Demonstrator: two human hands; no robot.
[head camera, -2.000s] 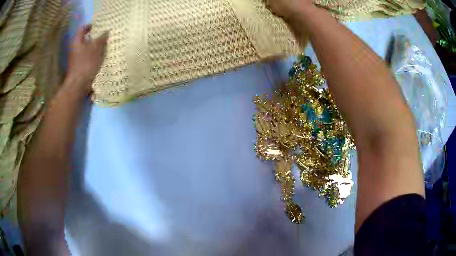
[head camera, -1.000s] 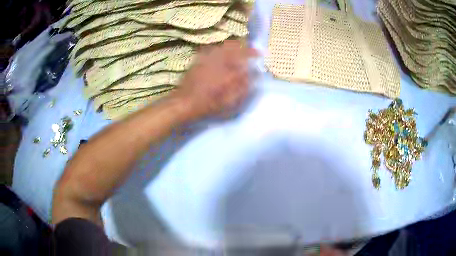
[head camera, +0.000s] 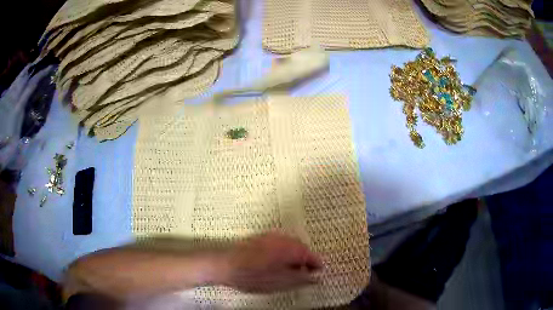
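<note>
A cream woven tote bag lies flat in front of me, with pale strap stripes and a blurred handle above its top edge. A small green-gold fitting sits near its upper middle. My left hand is blurred and lies across the lower part of the bag, fingers curled; whether it grips the bag cannot be told. My right hand is not visible; a blurred skin-toned patch shows at the bottom edge, right of the bag.
Stacked bags lie at upper left, and more at upper right. Another bag lies at the top. A gold hardware pile is beside clear plastic. A black phone and small metal pieces lie left.
A bag now lies in front of me, where bare sheeting was. My left hand has moved down from the stack's edge onto it. The view has shifted, showing the phone.
</note>
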